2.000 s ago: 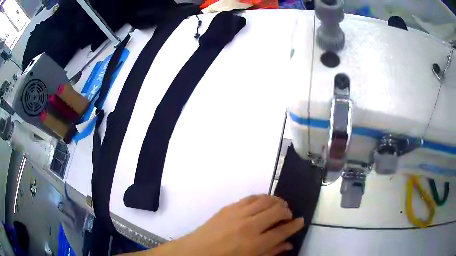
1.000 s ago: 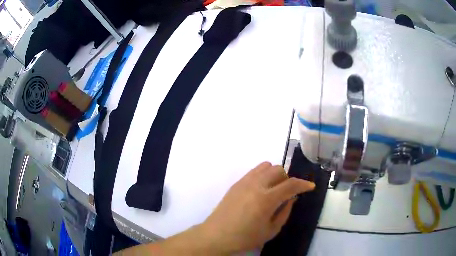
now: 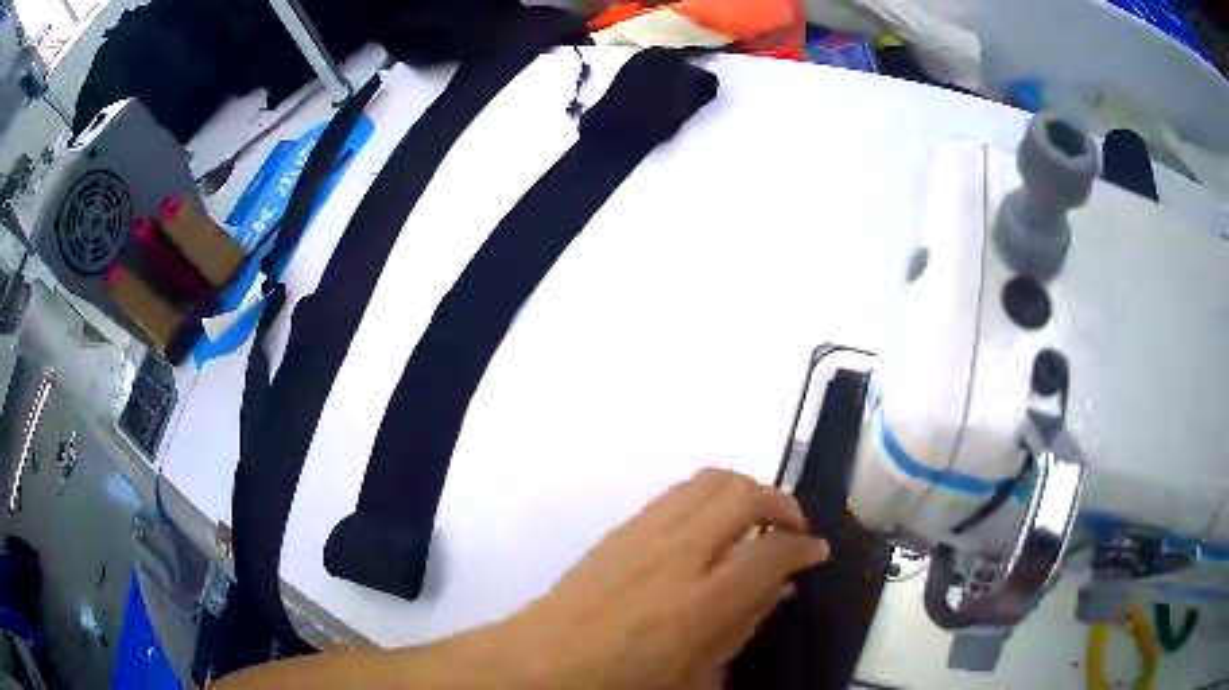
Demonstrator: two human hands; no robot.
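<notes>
A black fabric strip [image 3: 825,580] lies under the left end of the white sewing machine head [image 3: 1105,351] and runs down past the lower edge. My left hand [image 3: 687,573], bare, reaches in from the bottom and rests at the strip's left edge, thumb and forefinger close together; whether it pinches the cloth is hard to tell. The needle area is mostly hidden by the head. The bent metal outline [image 3: 805,404] shows left of the strip. A folded black piece [image 3: 465,324] lies mid-table. My right hand is not in view.
A longer black band [image 3: 330,337] hangs over the table's front edge. At the left are thread cones [image 3: 165,276], a grey box with a fan grille [image 3: 101,216] and a blue printed sheet [image 3: 276,189]. Yellow-handled snips [image 3: 1121,650] lie low right. Orange cloth [image 3: 735,24] is behind the table.
The view has shifted and tilted, so the machine head sits lower and further right, and more of the metal outline shows. My left hand has stayed beside the strip, after moving up along it earlier.
</notes>
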